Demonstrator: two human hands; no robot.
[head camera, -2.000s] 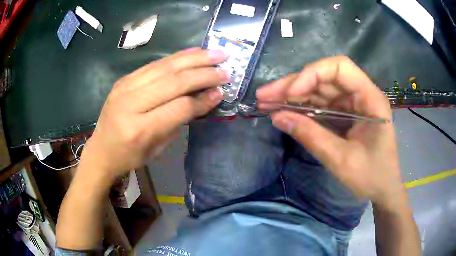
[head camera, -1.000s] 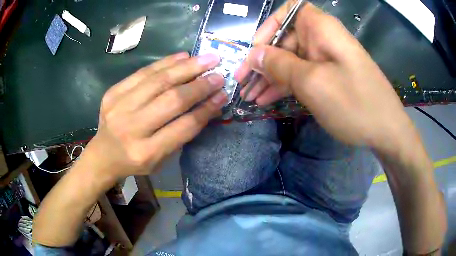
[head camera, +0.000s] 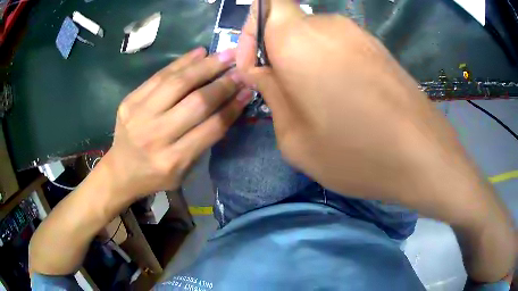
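A phone housing with a dark display (head camera: 232, 16) and blue and silvery parts lies at the mat's near edge, top centre; my hands hide most of its lower half. My left hand (head camera: 170, 122) lies at its left side, fingertips touching the lower half and holding it in place; the thumb is hidden. My right hand (head camera: 341, 108) is over the phone's right side and holds slim metal tweezers (head camera: 260, 28), upright in the view. The tweezers' tips are hard to tell against the fingers.
On the green mat (head camera: 57, 119) at the left lie a blue-grey dotted rectangle (head camera: 67, 37), a white strip (head camera: 88, 23) and a cream-white piece (head camera: 142, 34). A white sheet (head camera: 471, 8) is at the top right. Shelves (head camera: 136, 244) stand below the bench at the left.
My right hand has come in from the right, over the phone, and covers more of it; the tweezers now stand upright in view. My left fingers stay on the phone.
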